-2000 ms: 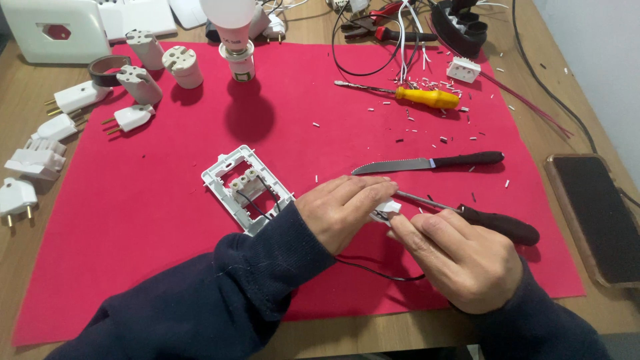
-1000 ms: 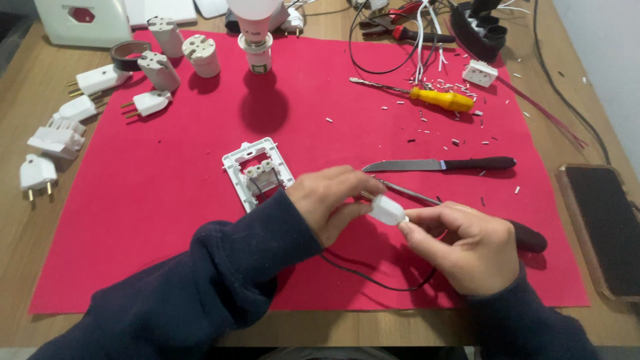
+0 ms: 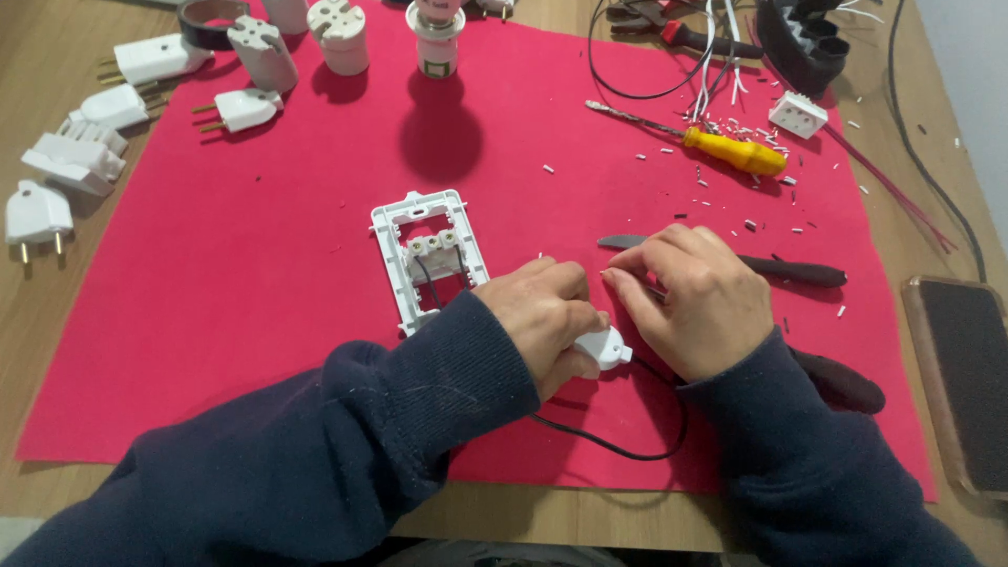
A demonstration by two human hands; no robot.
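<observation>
My left hand [image 3: 551,319] grips a white electrical plug [image 3: 605,347] with a black cord [image 3: 606,453] leaving its right end. Just right of it, my right hand [image 3: 693,295] has thumb and forefinger pinched together at a tiny pale piece, too small to name. Its fingers cover part of a serrated knife [image 3: 795,270] and the shaft of a dark-handled tool [image 3: 843,382]. Left of my hands lies a white outlet frame [image 3: 388,260] with a screw terminal block [image 3: 432,244] and black wires; my left sleeve hides its lower part.
White plugs [image 3: 38,214] and round lamp sockets [image 3: 339,35] stand along the left and back of the red mat [image 3: 236,276]. A yellow-handled screwdriver [image 3: 736,152], pliers [image 3: 709,39], a small outlet module [image 3: 798,115] and wire scraps lie back right. A phone [image 3: 961,378] rests at the right edge.
The white plug, between both hands a second ago, is now in my left hand alone. My right hand has moved away from it, forward over the knife.
</observation>
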